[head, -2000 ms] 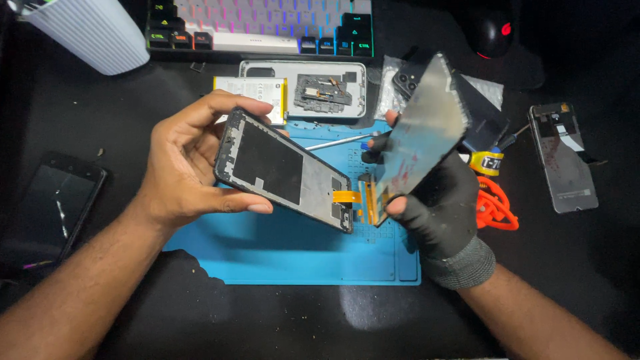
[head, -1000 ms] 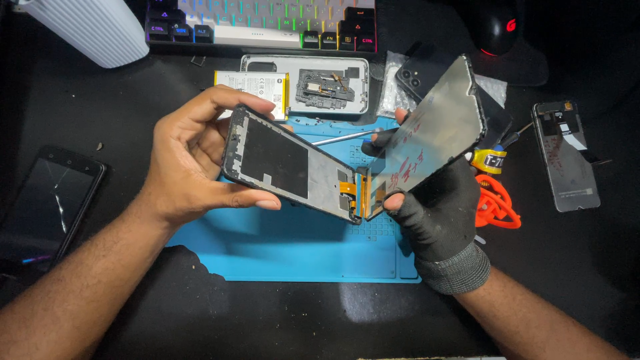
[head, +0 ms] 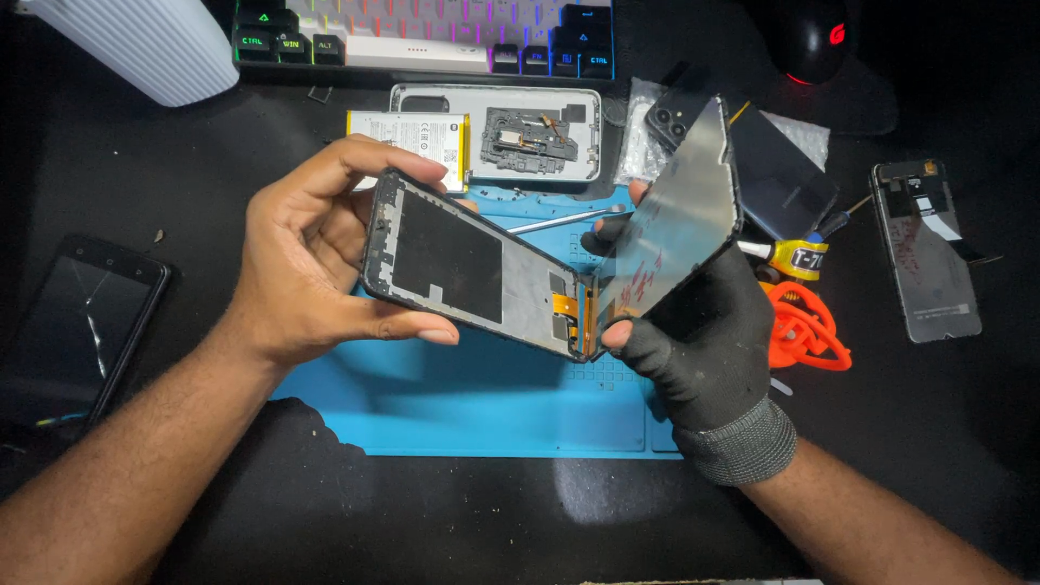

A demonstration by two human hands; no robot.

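My bare left hand grips a phone frame by its far-left end, thumb below and fingers above, its inner face with a black adhesive patch turned up. My right hand, in a black fingerless glove, holds a phone display panel by its lower end; red handwriting marks its metallic back. The panel stands tilted up from the frame, and their ends meet in a V. An orange flex cable lies at that joint. Both parts are held above a blue silicone repair mat.
Behind the hands lie a battery, a phone back cover, a metal pry tool and a keyboard. At right are a glue tube, an orange clamp-like tool and a display. A cracked phone lies left.
The display panel has been tilted away from the frame, showing more of its back and red writing. The ends of the panel and the frame have come closer together. Both hands keep their hold.
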